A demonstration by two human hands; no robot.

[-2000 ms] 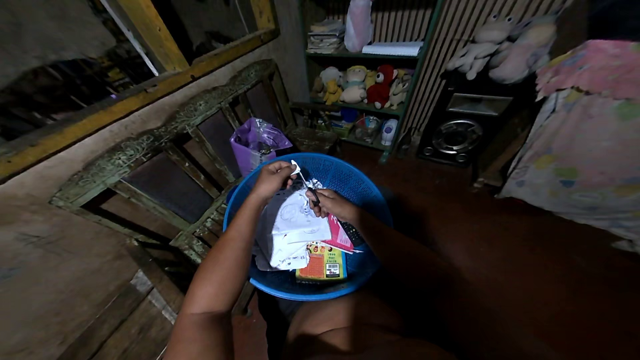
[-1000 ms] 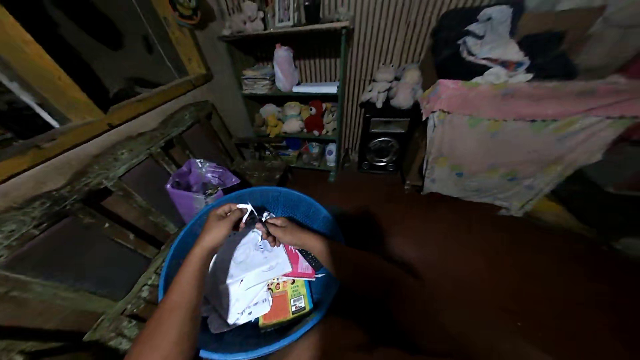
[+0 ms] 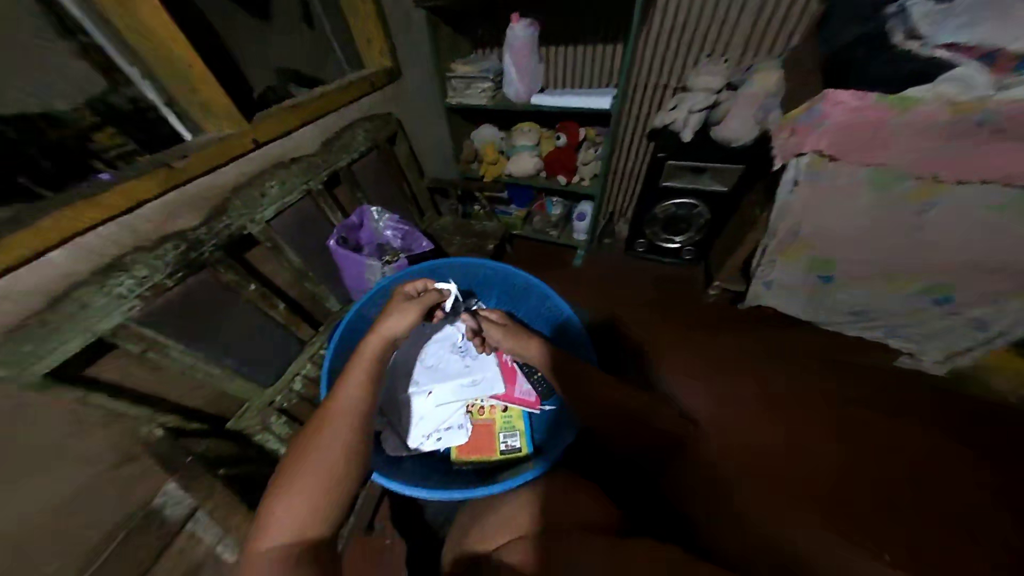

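A round blue plastic basin (image 3: 555, 304) rests at my lap. Over it, my left hand (image 3: 412, 308) pinches a small white piece of paper (image 3: 449, 294). Close on its right, my right hand (image 3: 498, 332) has its fingers closed around a small dark tool, perhaps scissors, whose form is too blurred to tell. Below the hands lie white sheets with dark marks (image 3: 448, 384), over a grey piece (image 3: 398, 396). A pink packet or paper (image 3: 518, 386), a black keypad device (image 3: 538, 379) and a yellow and orange printed box or booklet (image 3: 492, 432) lie beside them in the basin.
A weathered wooden bench (image 3: 216, 232) runs along the left, with a purple bag (image 3: 364, 252) on it. Behind stands a shelf (image 3: 524, 104) with stuffed toys (image 3: 524, 152). A black speaker (image 3: 676, 200) and a cloth-draped piece of furniture (image 3: 880, 248) stand to the right.
The view has swung right and then partly back. Both hands stay close together over the basin, the left with the white piece throughout.
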